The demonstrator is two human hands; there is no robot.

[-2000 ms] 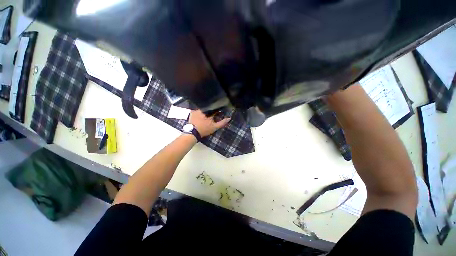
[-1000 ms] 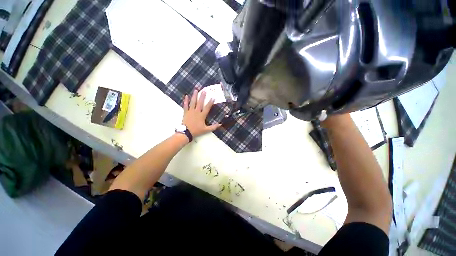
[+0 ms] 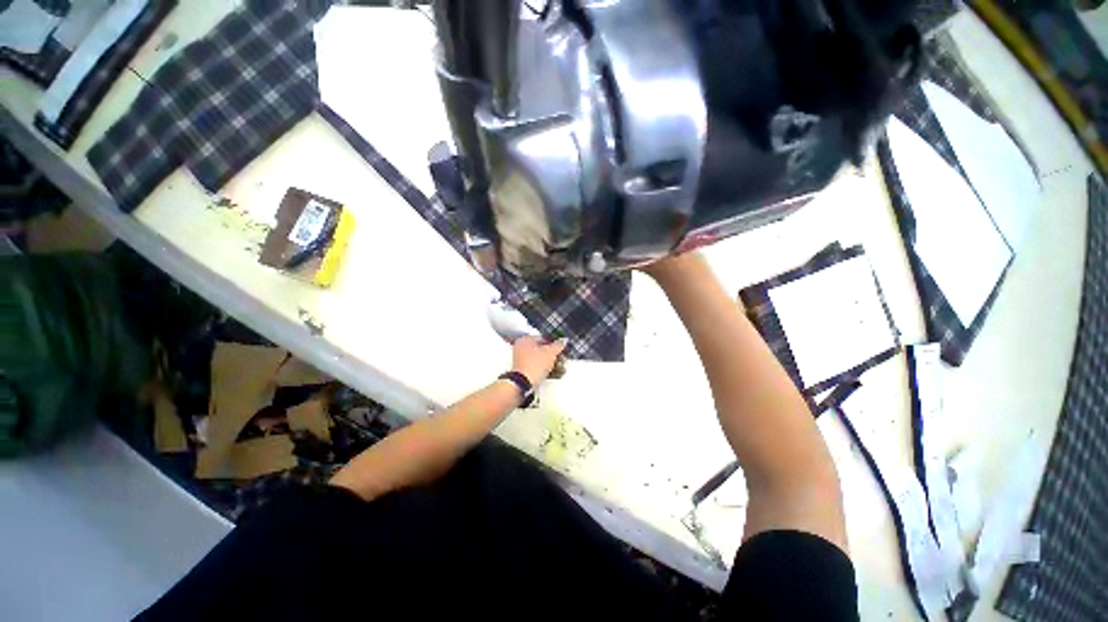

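The silver-black cutting machine (image 3: pixel 608 134) stands over the dark plaid lay (image 3: pixel 589 318) and hides much of it. My left hand (image 3: pixel 537 357) is at the lay's near edge, fingers closed on a small white curved piece (image 3: pixel 510 321) that sticks out up and to the left. A bit of dark cloth shows beside the fingertips. My right arm reaches up to the machine's underside; my right hand is hidden behind the motor. A large white paper pattern (image 3: pixel 377 67) lies on the cloth left of the machine.
A brown and yellow box (image 3: pixel 306 237) with a dark tool lies near the cream table's edge (image 3: pixel 261 318). Dark plaid pieces (image 3: pixel 219 103) lie at left. Paper-topped bundles (image 3: pixel 832 318) and narrow strips (image 3: pixel 930 486) lie at right. A green bag (image 3: pixel 67 352) and brown paper scraps (image 3: pixel 249 407) are below.
The machine has shifted left in view. My left hand has gone from lying spread on the cloth to pinching at its near edge. The white curved piece has moved off the lay toward me.
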